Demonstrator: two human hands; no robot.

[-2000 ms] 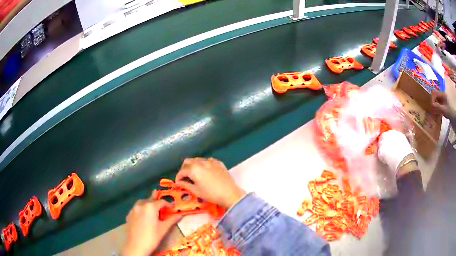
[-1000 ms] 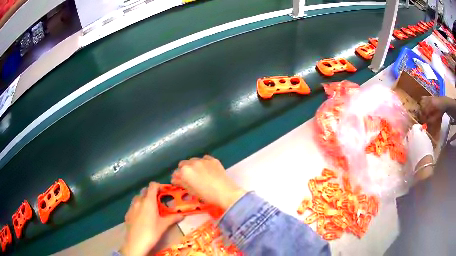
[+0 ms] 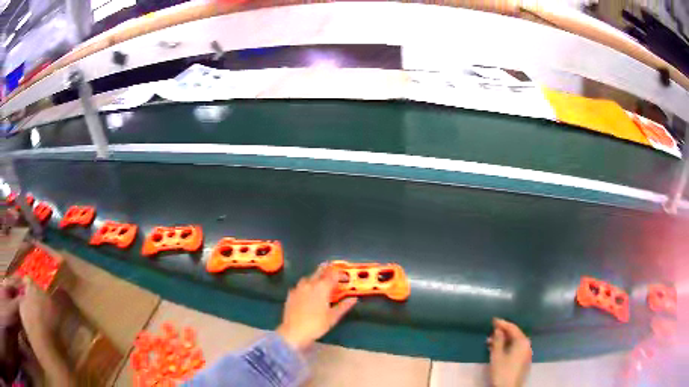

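Observation:
My left hand [image 3: 311, 308], in a denim sleeve, grips the left end of an orange controller shell [image 3: 370, 289] on the green conveyor belt [image 3: 468, 249]. Its fingers lie over the shell's left end and its thumb is at the lower edge. The shell's dark holes face up. My right hand [image 3: 511, 354] is at the belt's near edge, right of the shell, fingers bent and a little apart. I see nothing in it.
More orange shells [image 3: 245, 257] lie in a row to the left, and others [image 3: 603, 297] lie to the right. Loose orange inserts [image 3: 166, 355] are piled on brown cardboard at lower left. Another person's arm [image 3: 45, 325] is at far left, beside a box. A post [image 3: 94, 121] stands behind.
The view has swung left along the belt. My hands have moved apart; the shell they held between them is no longer there. My left hand now holds a shell on the belt.

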